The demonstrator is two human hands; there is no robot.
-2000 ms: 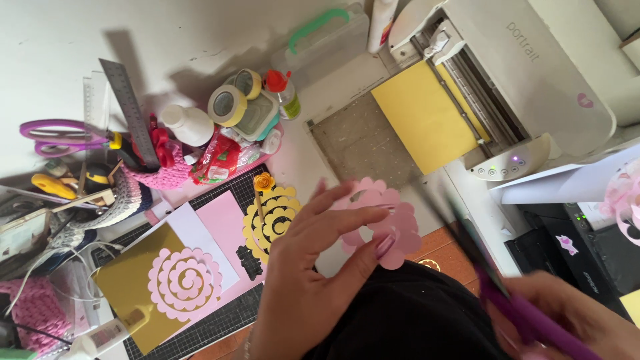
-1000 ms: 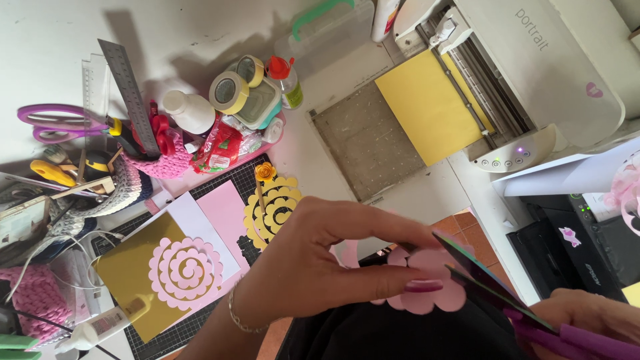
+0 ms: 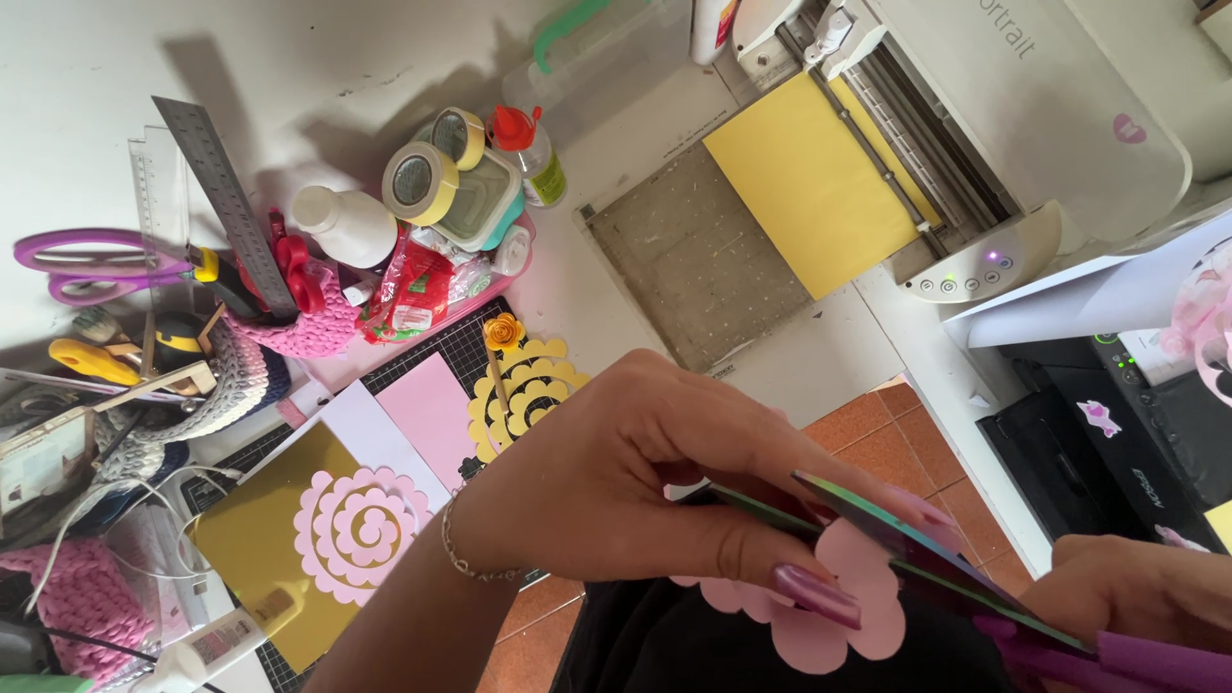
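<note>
Between the thumb and fingers of my left hand [image 3: 635, 481] is a pink scalloped paper spiral [image 3: 837, 606]. My right hand [image 3: 1126, 587] grips the purple handles of a pair of scissors [image 3: 924, 558] at the lower right. The scissor blades, with a greenish sheen, stand apart around the pink paper, close to my left fingertips. Part of the paper is hidden behind my left hand. Another pink scalloped spiral [image 3: 361, 529] lies on a gold sheet [image 3: 279, 577] at the lower left. A yellow scalloped spiral [image 3: 529, 390] lies on the dark cutting mat beside an orange paper rose on a stick [image 3: 503, 332].
A cutting machine [image 3: 1049, 125] holds a yellow sheet [image 3: 818, 183] over a worn transparent mat [image 3: 693, 260]. A black printer [image 3: 1088, 443] stands at the right. Crocheted baskets with tools, a metal ruler [image 3: 221, 192], tape rolls [image 3: 420, 183] and glue bottles [image 3: 525, 154] crowd the left side.
The scissors have moved left, and their blades now stand around the pink paper. Two seconds ago they were apart from it. My left hand has turned and moved right, its back now towards the view.
</note>
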